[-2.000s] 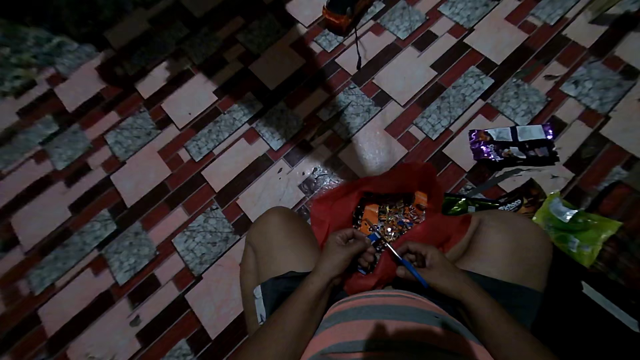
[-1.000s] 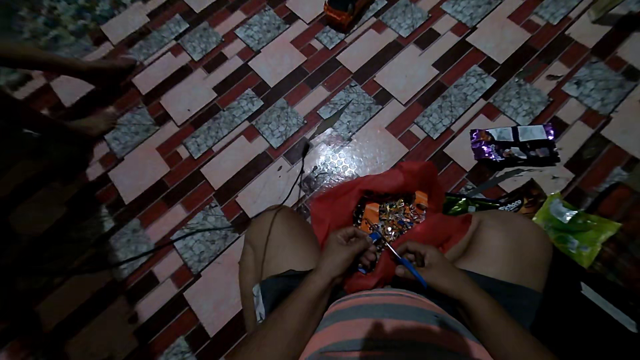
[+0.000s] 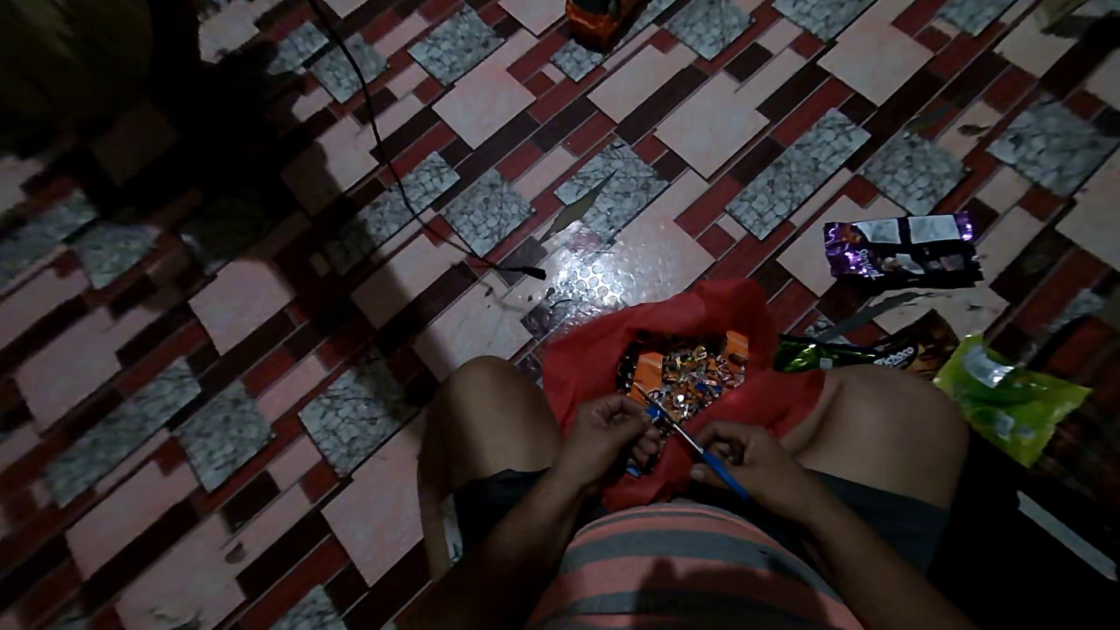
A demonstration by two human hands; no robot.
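A red bag (image 3: 577,350), its mouth spread wide, lies between my legs and holds a heap of small shiny wrapped pieces (image 3: 700,376) with orange packets (image 3: 647,372) among them. My left hand (image 3: 612,433) pinches a small blue piece (image 3: 654,414) over the near side of the bag. In my right hand (image 3: 744,455) is a slim blue-handled tool (image 3: 722,472), apparently scissors, whose metal end points up and left to the blue piece. Dim light hides the exact finger contact.
On the patterned floor at the right lie a purple and black wrapper (image 3: 903,249), a dark green packet (image 3: 822,354) and a bright green packet (image 3: 1011,398). A thin black cable (image 3: 398,179) runs to a plug end left of the bag. An orange object (image 3: 599,22) stands at the top.
The black cable now reaches the floor farther up than a second ago. The person's limbs seen at the upper left then are now mostly lost in shadow. My hands have hardly moved.
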